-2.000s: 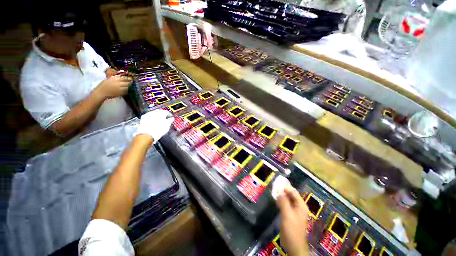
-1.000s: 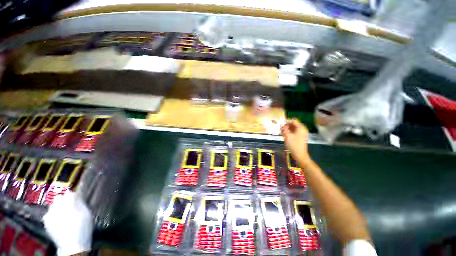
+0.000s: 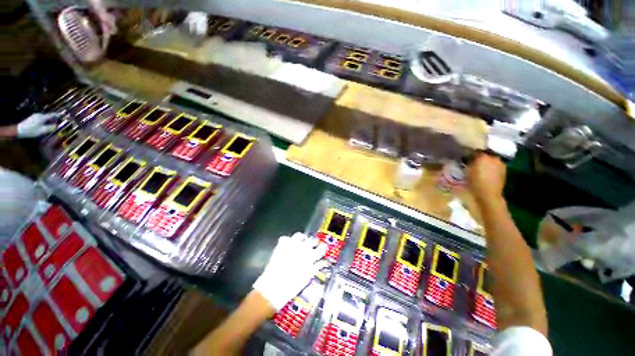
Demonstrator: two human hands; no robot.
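Red keypad phones with yellow frames lie in a clear blister tray (image 3: 355, 214) in front of me. My left hand (image 3: 291, 268), in a white glove, rests over the tray's left end on the phones there; its fingers look spread, and I see nothing held in it. My right hand (image 3: 487, 174), bare, reaches past the tray to the white scraps (image 3: 503, 139) at the far side of the tan board (image 3: 327, 151). Its fingertips are hidden or blurred, so I cannot tell if it grips one.
A tall stack of phone trays (image 3: 230, 208) stands at left. Red parts (image 3: 63, 278) lie in sheets at lower left. Two small bottles (image 3: 409, 172) and a crumpled scrap (image 3: 461, 214) are on the board. A plastic bag (image 3: 585, 240) hangs at right. Another person's gloved hand (image 3: 38, 125) is at far left.
The view has swung right, then partly back left. My left hand has moved from the tray stack onto the near tray. My right hand has reached farther out, beyond the bottles.
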